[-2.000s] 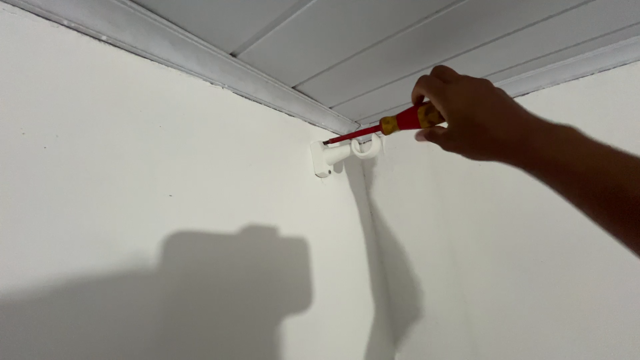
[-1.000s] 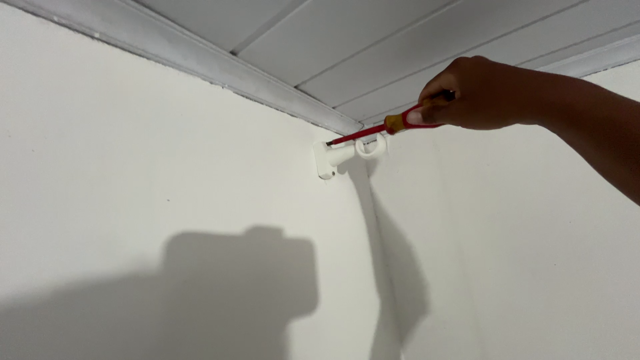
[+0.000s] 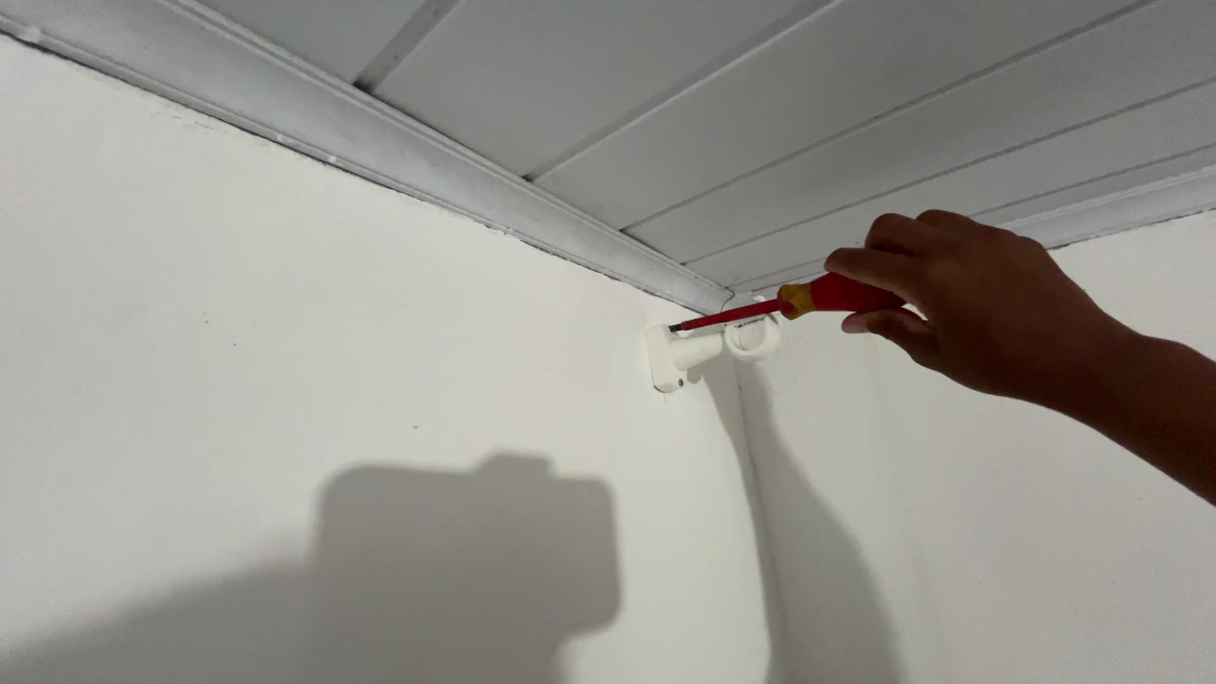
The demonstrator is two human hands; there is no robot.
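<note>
High in the room corner, a white wall bracket (image 3: 662, 359) is fixed to the left wall, its short arm reaching right to a round white ring (image 3: 752, 339). My right hand (image 3: 959, 294) grips the red and yellow handle of an insulated screwdriver (image 3: 841, 294). The red shaft slopes down to the left across the ring's top, and its dark tip meets the upper part of the bracket's base, at what looks like a screw position. A dark screw or hole shows at the base's lower end. My left hand is out of view.
A grey panelled ceiling (image 3: 608, 104) with a moulding (image 3: 456, 180) along its edge lies close above the bracket. The left wall (image 3: 237, 332) and right wall (image 3: 1026, 532) meet behind the ring. Large shadows fall on both walls.
My right hand has turned and shifted its fingers on the screwdriver handle between the frames. The tip stays at the bracket's upper part.
</note>
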